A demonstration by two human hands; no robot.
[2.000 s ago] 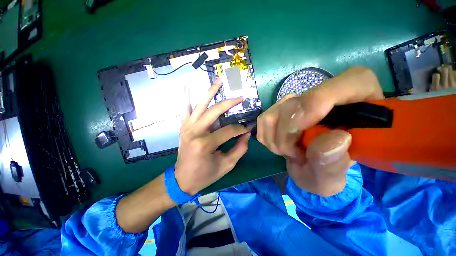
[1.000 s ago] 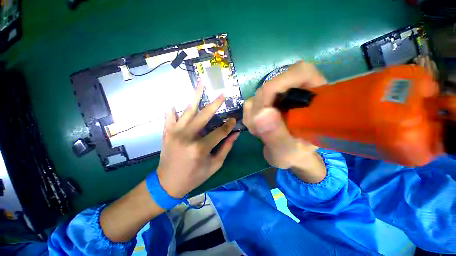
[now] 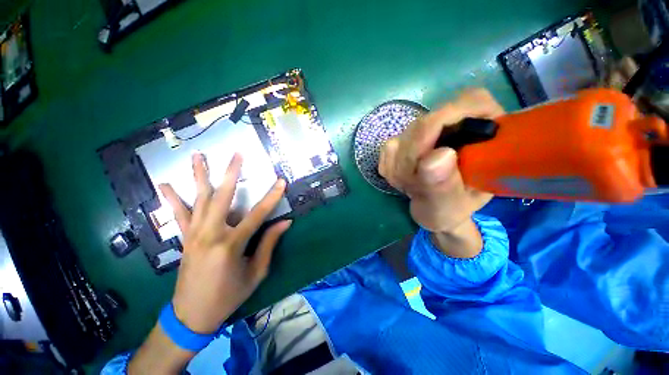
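Note:
The opened tablet assembly lies tilted on the green mat, its silver-white middle showing and its circuit board with gold-orange flex at the right end. My left hand, with a blue wrist strap, lies spread over the tablet's silver area, fingers apart. My right hand is closed around the front of the orange electric screwdriver, thumb near its black lever. The screwdriver's tip is hidden behind my right hand. The round screw tray sits right of the tablet, partly behind my right fingers.
A small dark module hangs off the tablet's left edge. A thick black stack of assemblies stands at the left. Another tablet lies at the upper right beside another person's hand. More assemblies show at the top left.
My left hand has moved left from the board end onto the silver area and opened. My right hand with the screwdriver has moved away from the tablet's edge to the screw tray, now more exposed.

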